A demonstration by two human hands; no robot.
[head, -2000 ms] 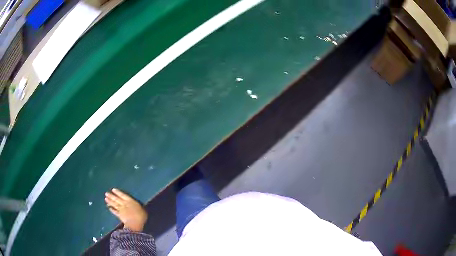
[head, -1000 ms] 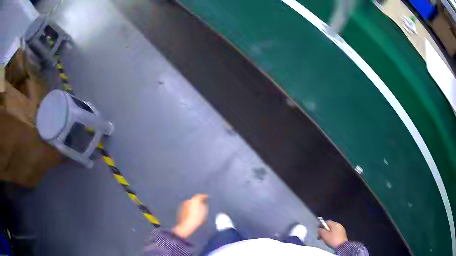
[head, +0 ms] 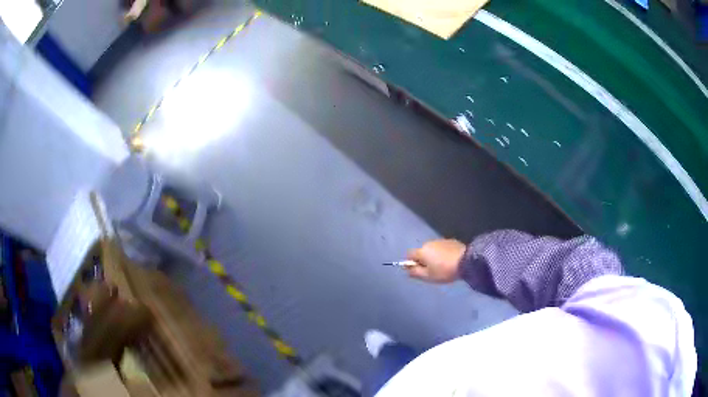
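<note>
My right hand (head: 437,260) is bare, with a checked sleeve, over the grey floor at the centre right. It is shut on a small white object (head: 407,264) with a thin dark tip pointing left; I cannot tell just what it is. My left hand is not in the picture. The green bench top (head: 543,116) with small white scraps (head: 464,122) lies to the right of the floor.
A grey stool (head: 128,190) stands by the yellow-black floor tape (head: 247,308). An open brown carton (head: 167,329) is at the lower left, blurred. A tan sheet (head: 428,12) lies on the bench. A white shoe (head: 377,342) shows below.
The view has turned and moved along the bench. My left hand has gone out of the picture. My right hand has moved forward and left, still holding the small white object.
</note>
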